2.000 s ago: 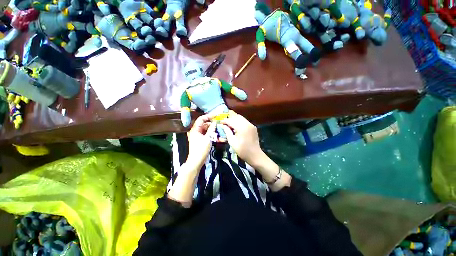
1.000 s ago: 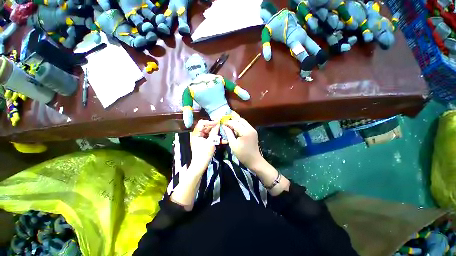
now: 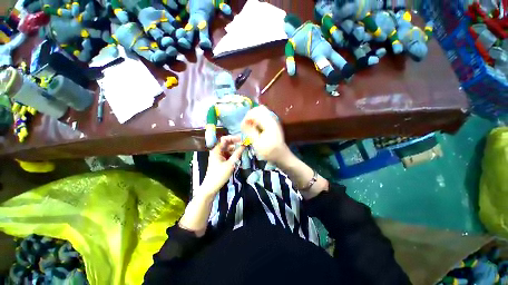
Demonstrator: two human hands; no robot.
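A grey-blue plush doll [image 3: 231, 114] with green upper arms and yellow bands lies face up at the table's front edge, head away from me. Its legs hang over my striped lap. A small yellow trim piece [image 3: 247, 142] shows at its hips. My left hand [image 3: 224, 155] pinches the doll at the hip beside the yellow piece. My right hand [image 3: 265, 136] is raised over the doll's waist, its fingers bent together and covering part of the doll's side. Whether it holds a needle or thread is too fine to see.
On the brown-red table [image 3: 356, 103] are dark snips [image 3: 242, 77], a tan stick [image 3: 272, 80], white paper [image 3: 129, 89], a yellow piece [image 3: 171, 82], bottles [image 3: 71, 92] and heaped dolls [image 3: 316, 49]. A yellow sack [image 3: 111, 203] stands left, a blue crate [image 3: 483, 75] right.
My right hand has lifted from the hips and moved up over the doll's waist. My left hand stays at the hip. The doll's lower legs now show below my hands.
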